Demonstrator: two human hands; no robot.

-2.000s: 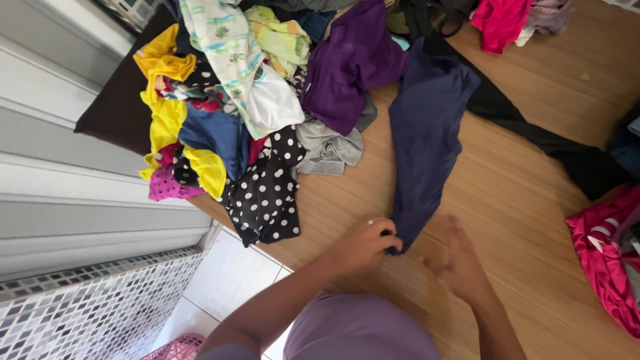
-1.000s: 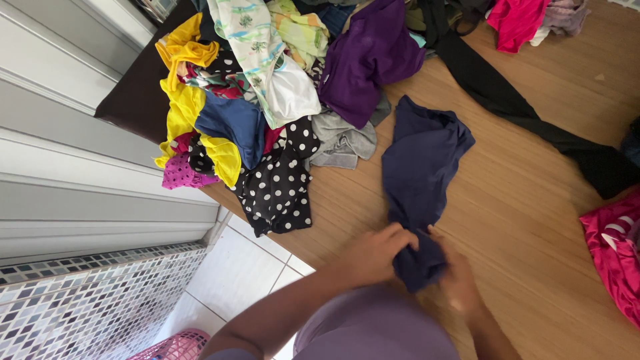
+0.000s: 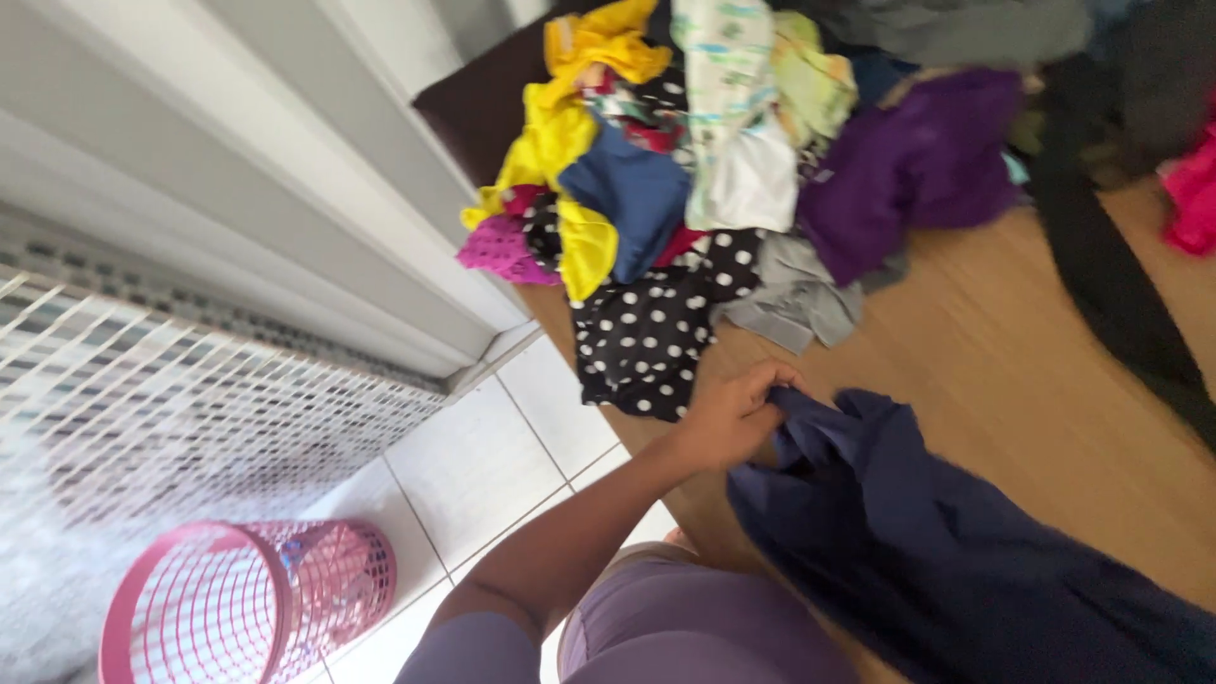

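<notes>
My left hand (image 3: pixel 736 415) grips one end of a navy blue garment (image 3: pixel 950 541) near the front edge of the wooden table. The garment stretches from there to the lower right, out of the frame. My right hand is outside the view. Just beyond my left hand lie a black cloth with white polka dots (image 3: pixel 646 332) and a grey cloth (image 3: pixel 803 294), at the near side of a heap of clothes. The heap also holds a purple garment (image 3: pixel 912 171), a yellow one (image 3: pixel 546 133), a blue one (image 3: pixel 632 195) and a white printed one (image 3: pixel 727 76).
A long black cloth (image 3: pixel 1107 266) crosses the wooden tabletop (image 3: pixel 1007 408) at the right, near a bright pink cloth (image 3: pixel 1192 190). On the white tiled floor (image 3: pixel 484 465) stands a pink mesh basket (image 3: pixel 261 551) with things inside, beside a mosaic-patterned wall and grey panels.
The navy garment, gathered between both hands a second ago, is now spread out to the lower right. My right hand has left the view. The view has shifted left, showing more of the basket.
</notes>
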